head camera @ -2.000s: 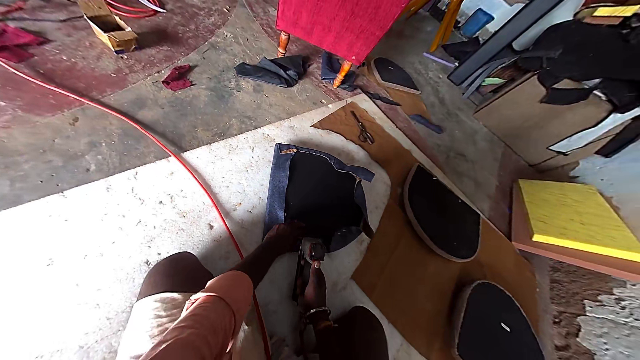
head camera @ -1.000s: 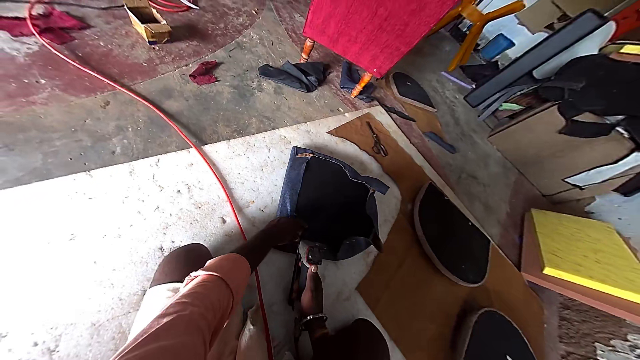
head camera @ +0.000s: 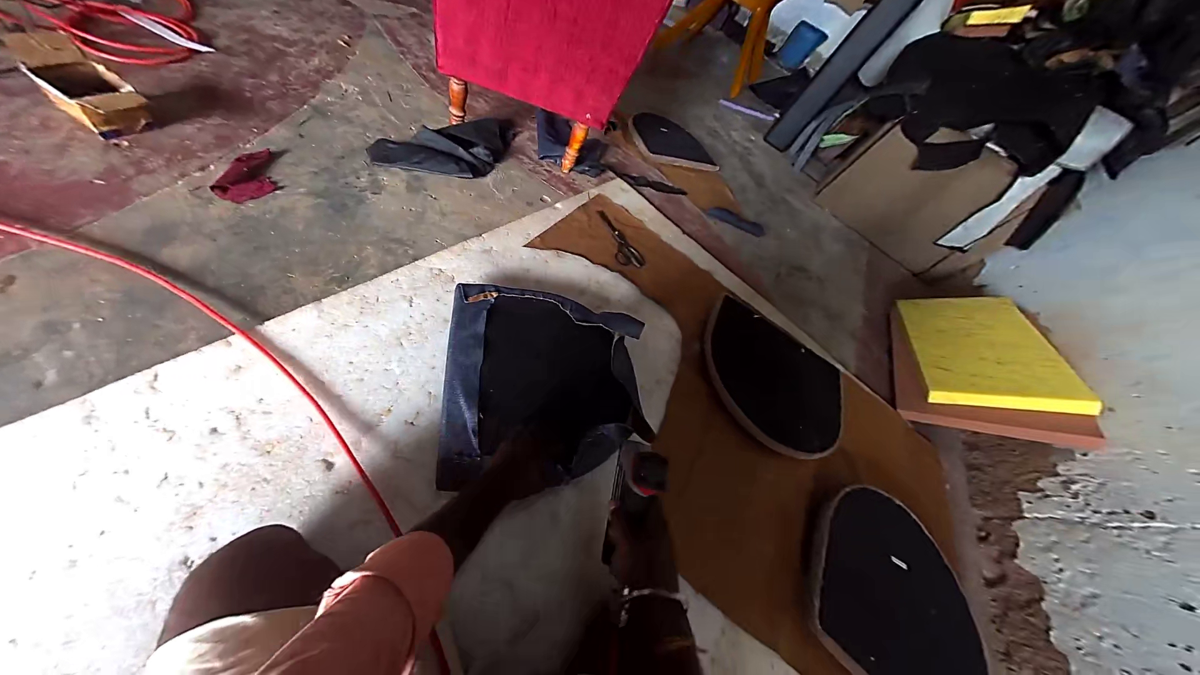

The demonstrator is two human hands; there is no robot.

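Observation:
A panel with a black face and dark blue fabric folded over its edges lies on a white slab. My left hand presses on its lower part; the dark fingers barely show against the black. Closed around a staple gun, my right hand is just right of the panel's lower right corner, the tool's head beside the blue fabric. To the right, a rounded black panel and another rounded black panel rest on brown fabric. Scissors lie on that fabric's far end.
A red hose runs over the slab left of me. Beyond stand a red upholstered piece on wooden legs, dark cloth and an open cardboard box. Yellow foam lies right, by the wall.
My right hand and the staple gun have moved right, from over the panel's lower edge to beside its lower right corner. My left hand has stayed on the panel.

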